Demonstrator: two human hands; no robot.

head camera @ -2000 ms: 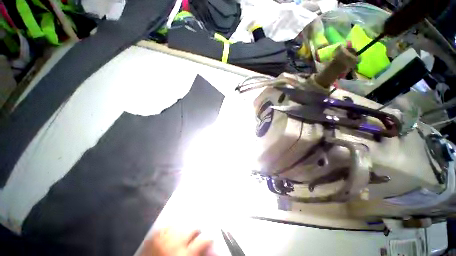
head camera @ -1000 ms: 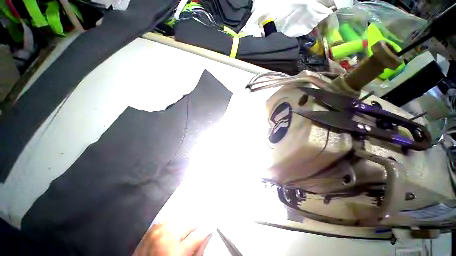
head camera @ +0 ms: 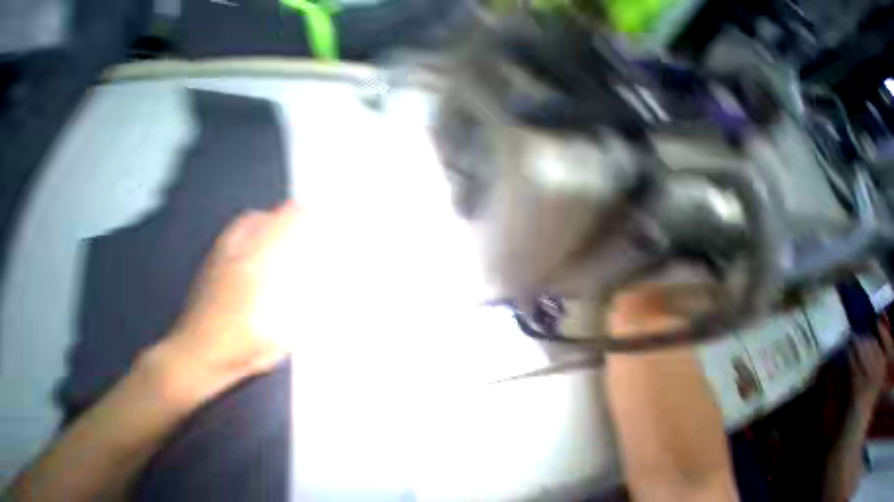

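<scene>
The dark grey garment panel (head camera: 221,167) lies on the white table, left of the lamp glare. My left hand (head camera: 235,289) is over the panel's right edge; its fingers are lost in the glare, so its grip cannot be told. My right forearm reaches up from the bottom. Part of my right hand (head camera: 652,306) shows at the machine's front, behind the curved guard (head camera: 755,260); its fingers are hidden. The cream machine head (head camera: 554,206) is blurred. The needle area is largely washed out.
Dark snips with purple marks (head camera: 720,103) lie blurred on the machine head. Dark cloth with a neon strip (head camera: 319,27) is behind the table. A dark strip (head camera: 49,127) runs along the left. Another person's arm (head camera: 858,402) shows at the lower right.
The view has shifted and blurred. A forearm and hand now reach over the panel at left, and my right arm now reaches to the machine. The snips near the table's front no longer show.
</scene>
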